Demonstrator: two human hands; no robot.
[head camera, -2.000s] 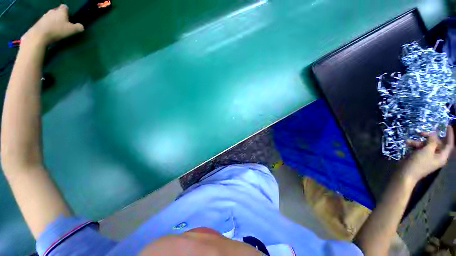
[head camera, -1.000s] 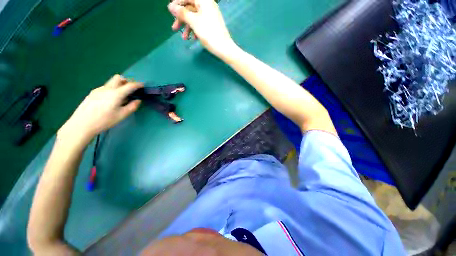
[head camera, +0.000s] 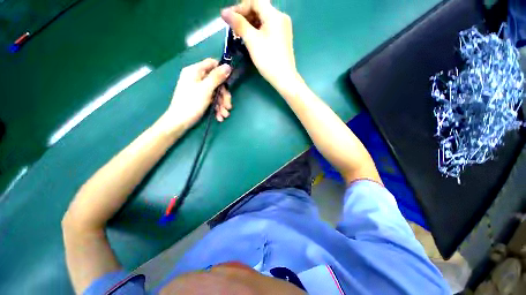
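A black battery clamp (head camera: 235, 50) is held above the green bench. My left hand (head camera: 202, 92) is shut on its lower end, where the cable lead leaves. My right hand (head camera: 262, 34) is at its upper end, fingers pinched together and partly hiding the jaws. A thin silver wire shows along the clamp between the hands. The black cable lead (head camera: 199, 151) hangs toward me and ends in a red sleeve (head camera: 172, 204) and a blue plug (head camera: 167, 219).
A black tray (head camera: 398, 92) at the right holds a tangled heap of silver springs (head camera: 476, 103). Another lead with a red and blue end (head camera: 20, 41) lies at the upper left. The bench edge (head camera: 254, 187) runs before my body. A blue bin (head camera: 380, 155) is under the tray.
My right hand has come from the spring heap to the clamp. My left hand has brought the clamp right and up, with its lead trailing. The other clamps at the left have left view.
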